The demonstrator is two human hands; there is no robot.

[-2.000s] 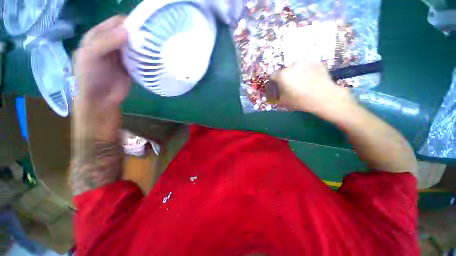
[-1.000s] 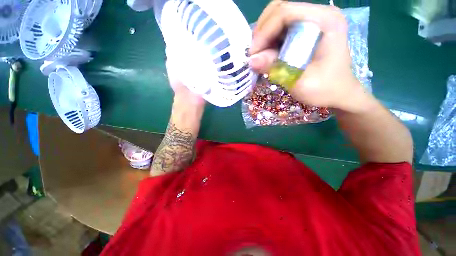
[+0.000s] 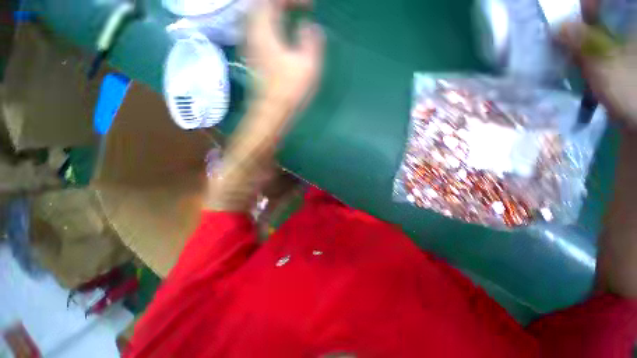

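My left hand (image 3: 286, 63) is blurred, with thumb and fingers apart and no object seen in it, at the top just right of the white fans. My right hand (image 3: 608, 70) is partly cut off by the right edge. It is closed around the soft-face mallet, whose yellow face (image 3: 595, 42) shows, with the black handle (image 3: 587, 107) below the fist. A blurred white fan housing (image 3: 520, 38) lies just left of my right hand, above the bag; contact is unclear. The clear bag of copper-red caps (image 3: 454, 161) lies flat on the green bench.
A white fan (image 3: 197, 84) stands near the bench edge at left, with more white fan parts (image 3: 209, 21) behind it. A slim pale and dark tool (image 3: 112, 28) lies at the upper left. A brown cardboard box (image 3: 150, 168) is below the bench edge.
The view has swung left. The fan housing has gone from my left hand and a blurred one is now beside my right hand, which has moved up and right with the mallet.
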